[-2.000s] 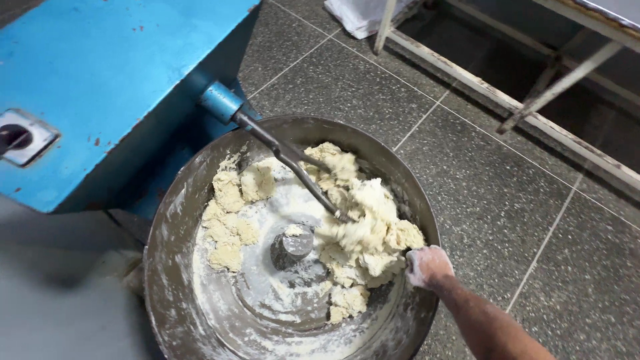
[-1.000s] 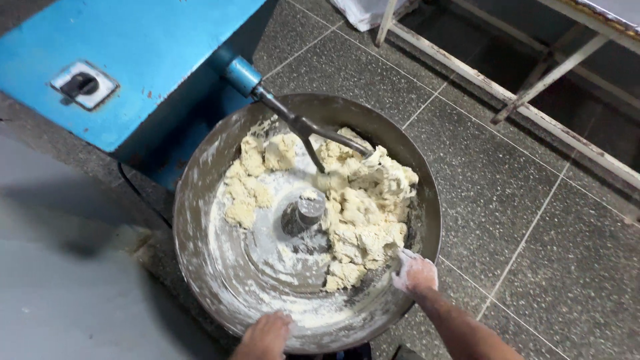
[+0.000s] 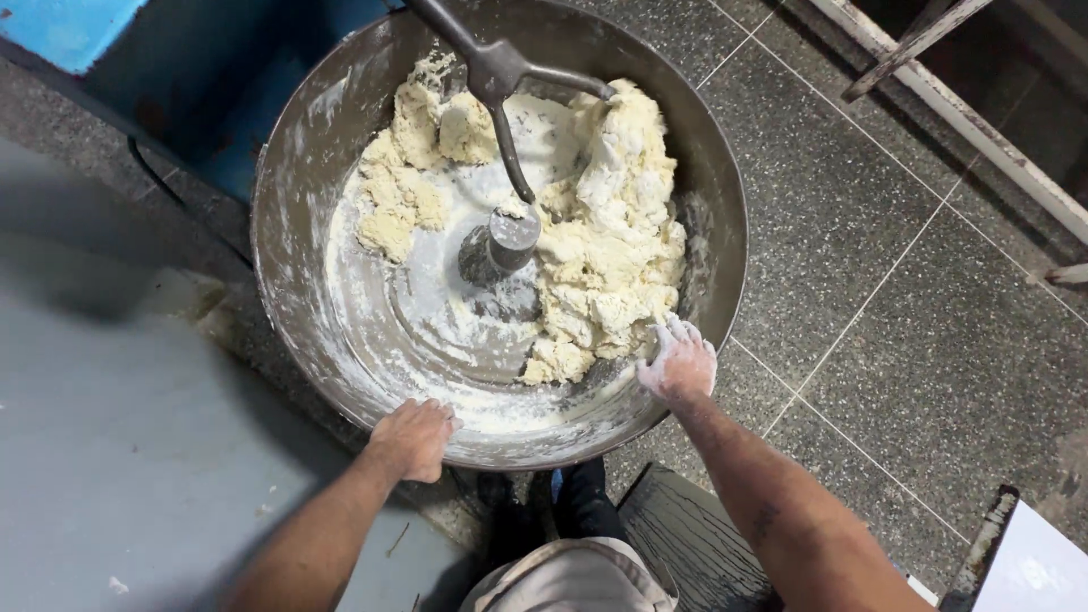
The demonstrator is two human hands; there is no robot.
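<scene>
A large round metal mixer bowl (image 3: 331, 361) holds a ragged mass of pale dough (image 3: 603, 263) at its right side. Smaller dough lumps (image 3: 399, 195) lie at the upper left, with loose flour around the central post (image 3: 513, 231). A forked metal mixing arm (image 3: 497, 72) reaches in from the top, one prong at the dough, the other near the post. My left hand (image 3: 418, 438) rests on the bowl's near rim, its fingers curled over the edge. My right hand (image 3: 680, 361), coated in flour, is at the lower right wall, fingers spread beside the dough's lower end.
The blue mixer housing (image 3: 72, 34) stands at the upper left, a black cable (image 3: 183, 204) below it. A grey surface (image 3: 127, 425) fills the left. A worn metal frame (image 3: 960, 106) stands at the upper right on the speckled tile floor (image 3: 892, 340). A white-topped object (image 3: 1037, 561) is at the lower right.
My left hand, out of view two seconds ago, is now at the near rim. My right hand's fingers have spread near the dough. The mixing arm's prongs have changed position. The view has shifted.
</scene>
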